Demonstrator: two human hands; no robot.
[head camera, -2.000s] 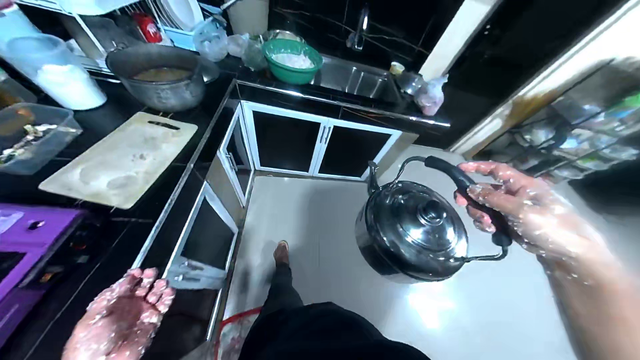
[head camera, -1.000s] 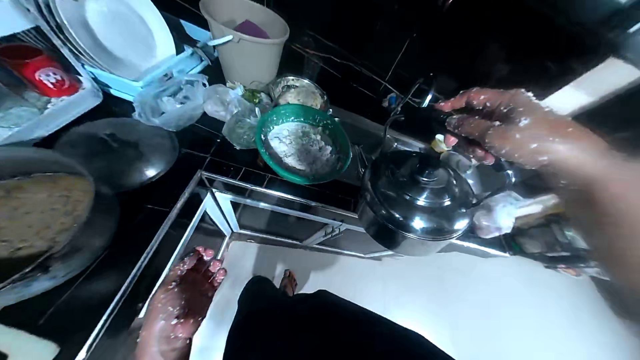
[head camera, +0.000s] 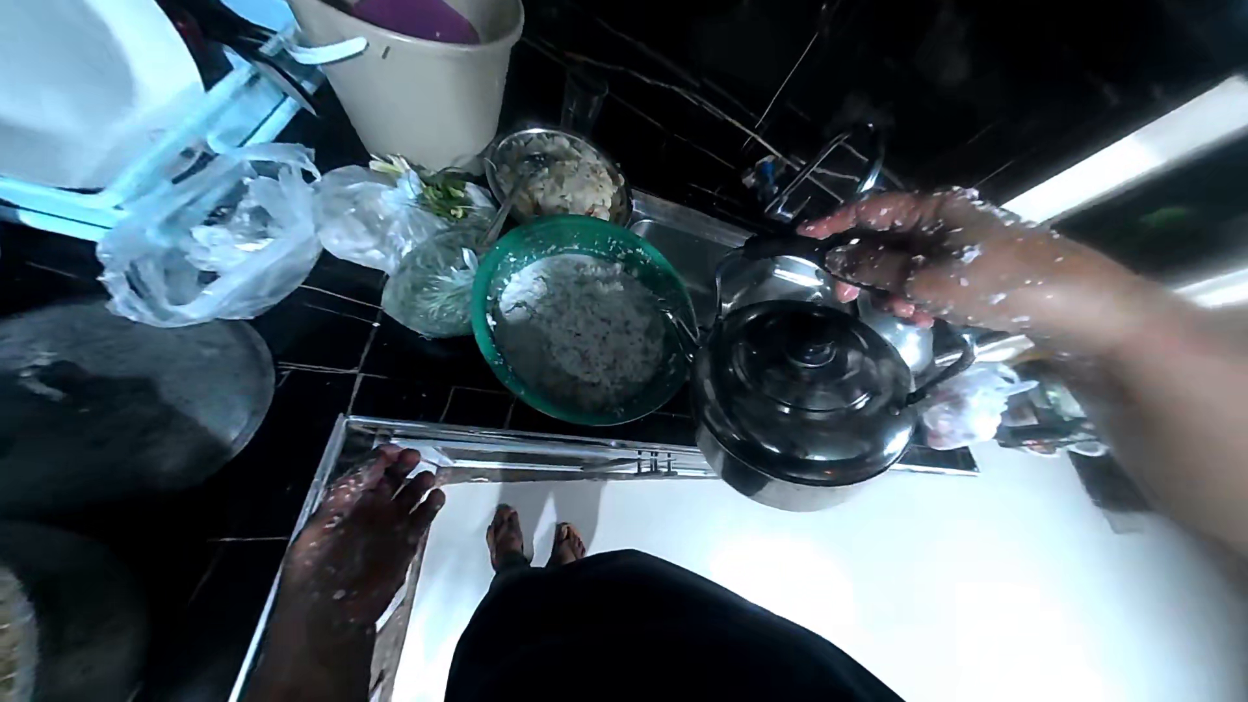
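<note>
My right hand (head camera: 907, 249), specked with white bits, grips the black handle of a shiny metal kettle (head camera: 804, 400) with its lid on. The kettle hangs upright at the counter's front edge, its spout beside the rim of a green plastic basin (head camera: 585, 322). White floury stuff lies in the basin, partly under shadow. My left hand (head camera: 366, 536), also specked, hovers at the lower left over the counter's edge with fingers apart and holds nothing. Behind the basin stands a metal bowl (head camera: 561, 175) of pale chopped food with a spoon in it.
Plastic bags (head camera: 219, 239), some with greens, lie left of the basin. A beige bucket (head camera: 419, 88) and a blue dish rack (head camera: 146, 171) stand behind them. At the left are a large round metal lid (head camera: 127, 400) and a pot (head camera: 58, 604). The sink (head camera: 682, 253) is behind the kettle.
My right hand has carried the kettle from over the floor to beside the green basin. My left hand stays empty at the lower left. The view has moved closer to the counter.
</note>
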